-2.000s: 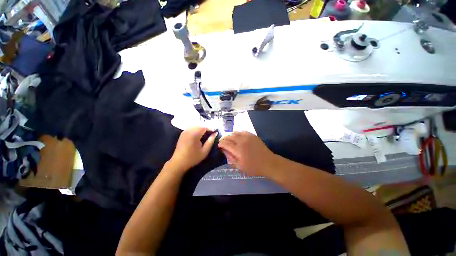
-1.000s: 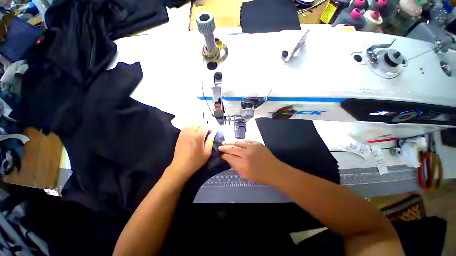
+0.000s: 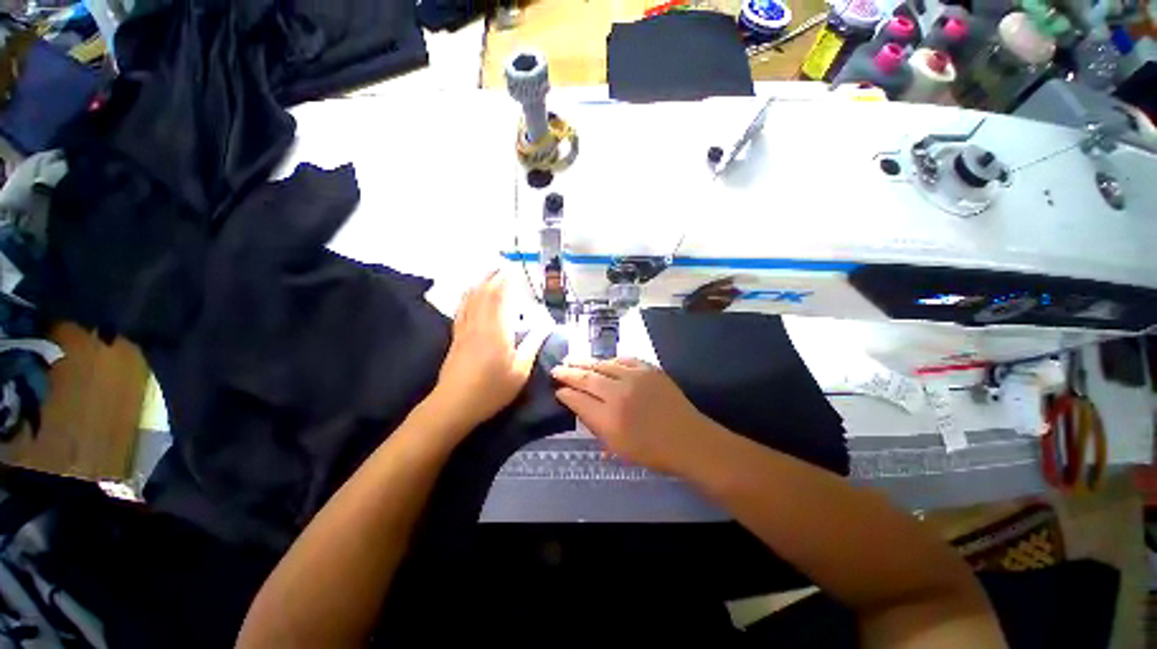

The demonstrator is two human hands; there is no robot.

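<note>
A large black garment panel (image 3: 305, 355) lies left of and below the needle, its edge running under my hands. My left hand (image 3: 480, 353) presses on the cloth just left of the presser foot (image 3: 558, 311), fingers pointing up toward the machine. My right hand (image 3: 624, 403) holds the cloth edge with its fingertips, just below the foot. The small area between my hands is brightly lit. The needle tip is too small to tell. The white sewing machine head (image 3: 761, 165) extends to the right. Narrow black cut pieces (image 3: 749, 374) lie flat right of the needle.
A crumpled black work pile (image 3: 203, 102) is at upper left. A square black piece (image 3: 679, 57) lies behind the head. Scissors (image 3: 1073, 437) and white labels (image 3: 945, 418) are at right. Thread cones (image 3: 933, 74) stand at upper right. A ruled grey strip (image 3: 812, 456) runs along the front edge.
My left hand has moved slightly up, its fingers reaching farther toward the machine and more extended. My right hand stays near the cloth edge. The camera view has also shifted.
</note>
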